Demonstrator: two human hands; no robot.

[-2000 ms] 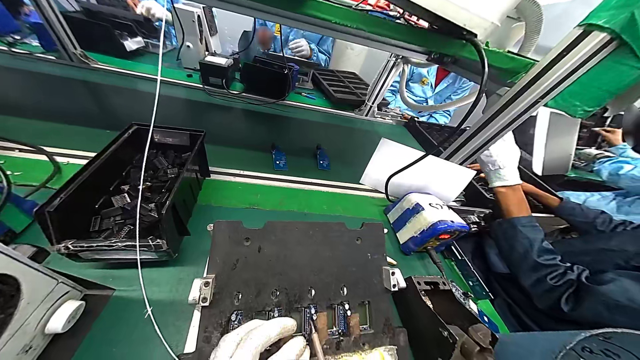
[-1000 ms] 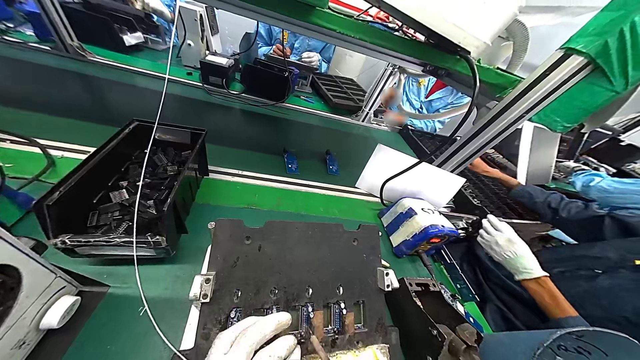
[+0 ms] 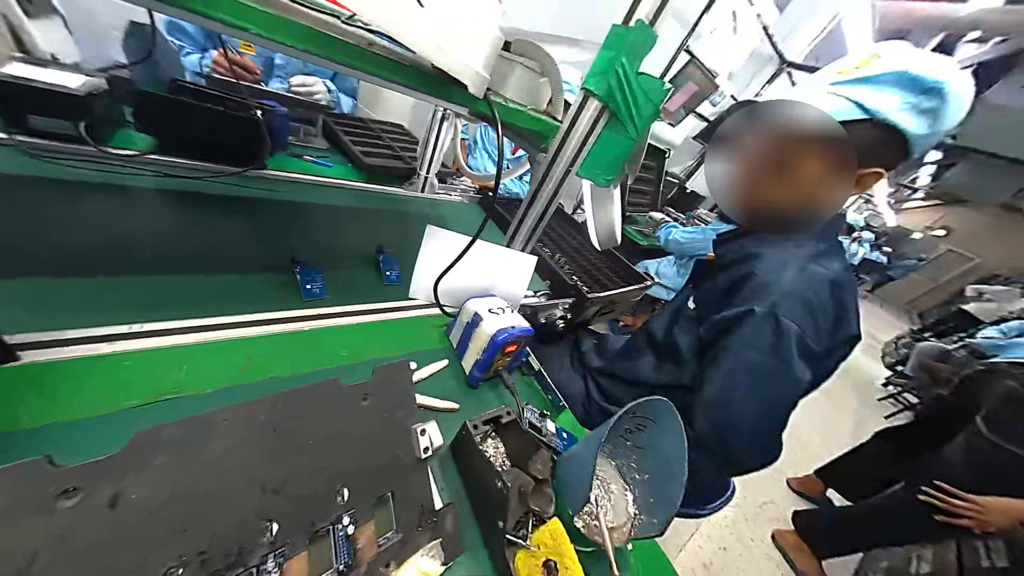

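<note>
A black fixture plate point(image 3: 240, 456) lies tilted across the lower left, with small blue circuit boards point(image 3: 344, 544) in its lower openings. Two white glove fingertips point(image 3: 433, 386) stick out past its upper right edge; which hand they belong to, and whether they grip the plate, I cannot tell. A yellowish-white patch point(image 3: 424, 560), perhaps part of my right glove, shows at the bottom edge by the plate's lower right corner. The rest of both hands is hidden or out of frame. Right of the plate stands a blue-and-white soldering station point(image 3: 490, 340).
A black holder point(image 3: 484, 480) with a yellow sponge point(image 3: 550, 552) and a blue-grey cup point(image 3: 624, 472) of metallic residue stand at lower right. Two blue boards point(image 3: 310, 280) and white paper point(image 3: 472, 264) lie beyond. A co-worker in dark blue point(image 3: 720, 336) sits close on the right.
The view has swung strongly to the right. The white-gloved hand seen over the boards earlier no longer shows there. Two white fingertips now show past the plate's right edge.
</note>
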